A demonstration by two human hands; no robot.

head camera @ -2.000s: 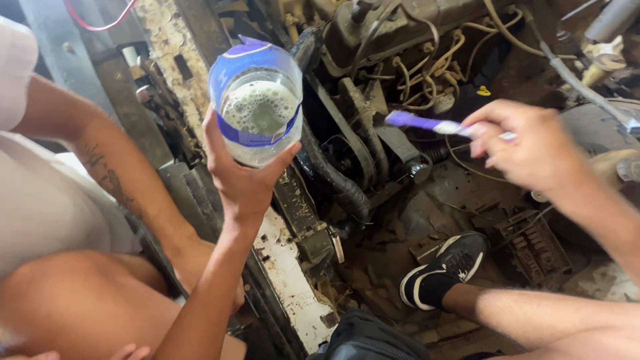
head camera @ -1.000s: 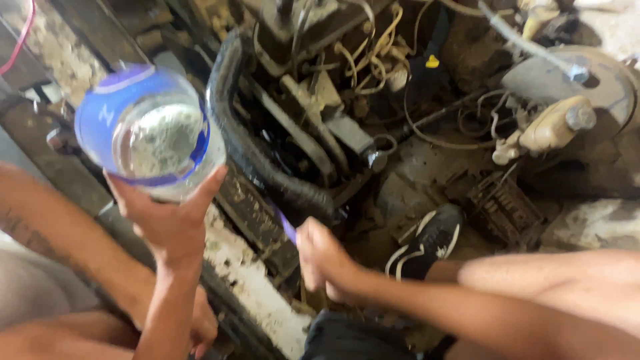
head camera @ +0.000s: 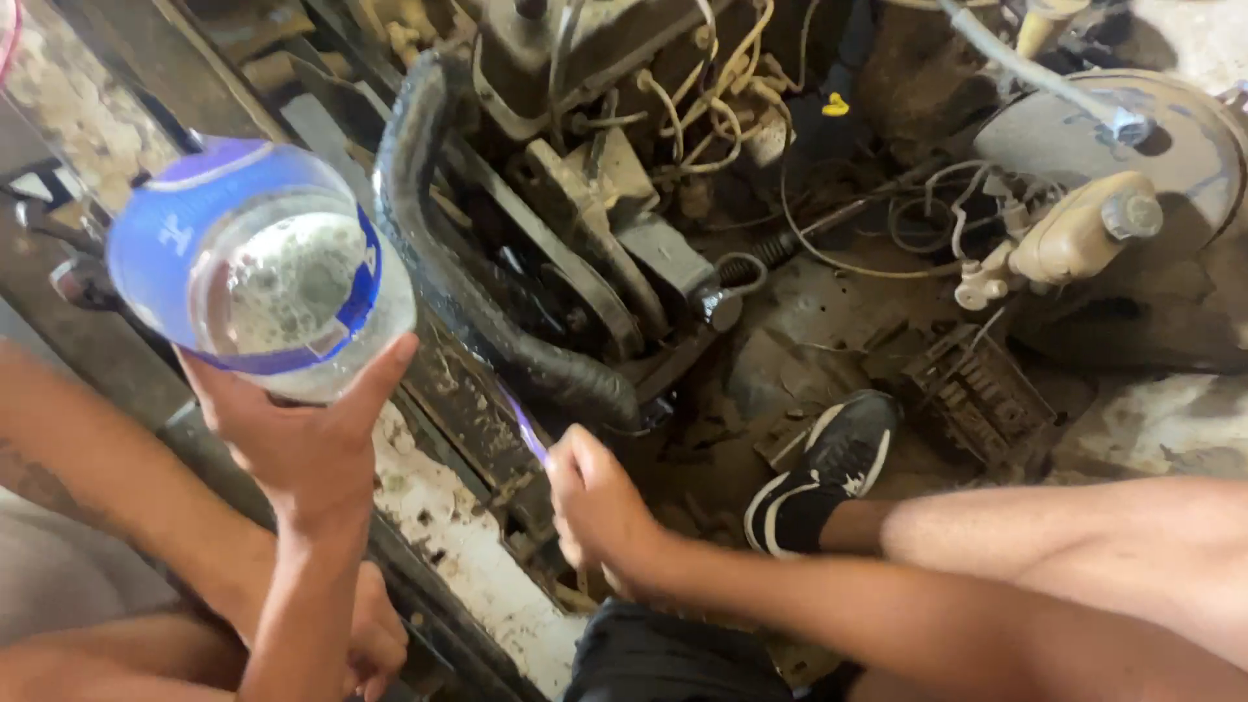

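My left hand (head camera: pixel 302 439) grips a clear plastic container (head camera: pixel 263 268) with a blue printed band, holding foamy liquid, tilted so that its inside shows. At the lower middle, my right hand (head camera: pixel 600 502) is closed around the purple handle (head camera: pixel 526 424) of a slim brush. The brush's far end lies against or beside a thick black radiator hose (head camera: pixel 487 322), which looks wet; its bristles are hidden. Right of the hose are the engine's belts and pulley area (head camera: pixel 575 263).
Another person's forearm (head camera: pixel 146 507) and hand lie at the left, beside the rusty body rail (head camera: pixel 468 565). A brake fluid reservoir (head camera: pixel 1072 229) and round booster (head camera: pixel 1170 146) stand at the right. My shoe (head camera: pixel 843 448) rests low in the engine bay.
The purple brush was raised over the engine two seconds ago. My right hand has brought it left and down to the black hose. The container remains in my left hand.
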